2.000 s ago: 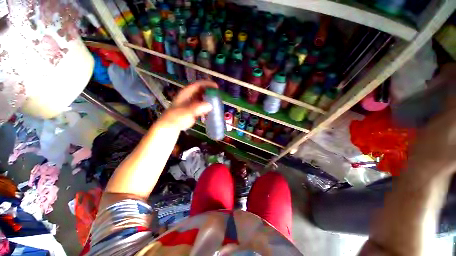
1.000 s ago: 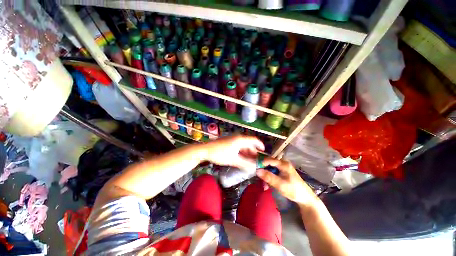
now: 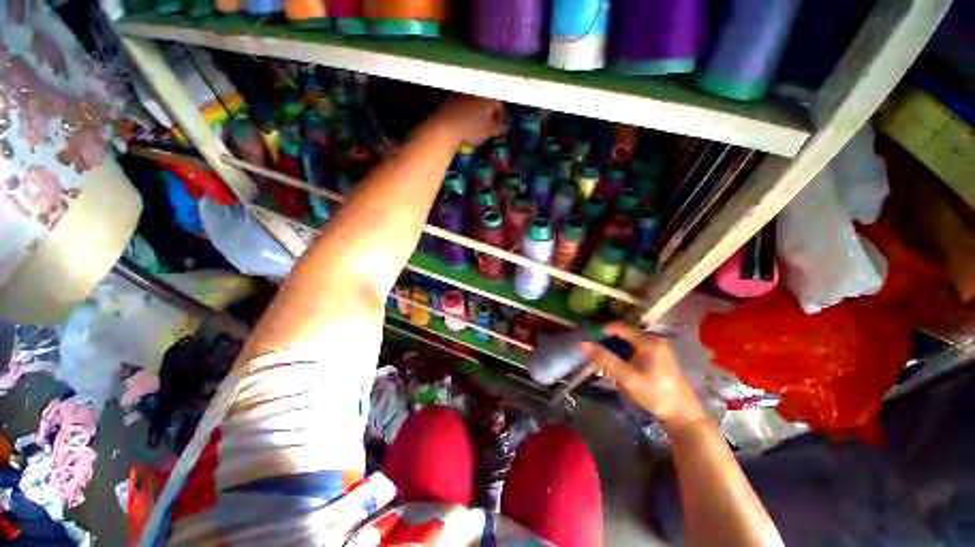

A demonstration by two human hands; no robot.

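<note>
My right hand holds a grey thread spool by its dark green end, low in front of the rack's right post. My left hand reaches over the rail into the thread rack, among upright spools under the upper shelf. Its fingertips are in shadow and partly hidden, so I cannot tell if it holds a spool. A pale spool with a green top stands behind the front rail. Dark red, purple and yellow-green spools stand around it.
Large thread cones stand on the upper shelf. Red plastic bags and clear plastic bags are right of the rack. A floral cloth cover hangs at the left. Fabric scraps lie on the floor.
My left hand has moved from beside my right hand up into the rack. My right hand now holds the grey spool alone, slightly further right. The view shows more of the upper shelf.
</note>
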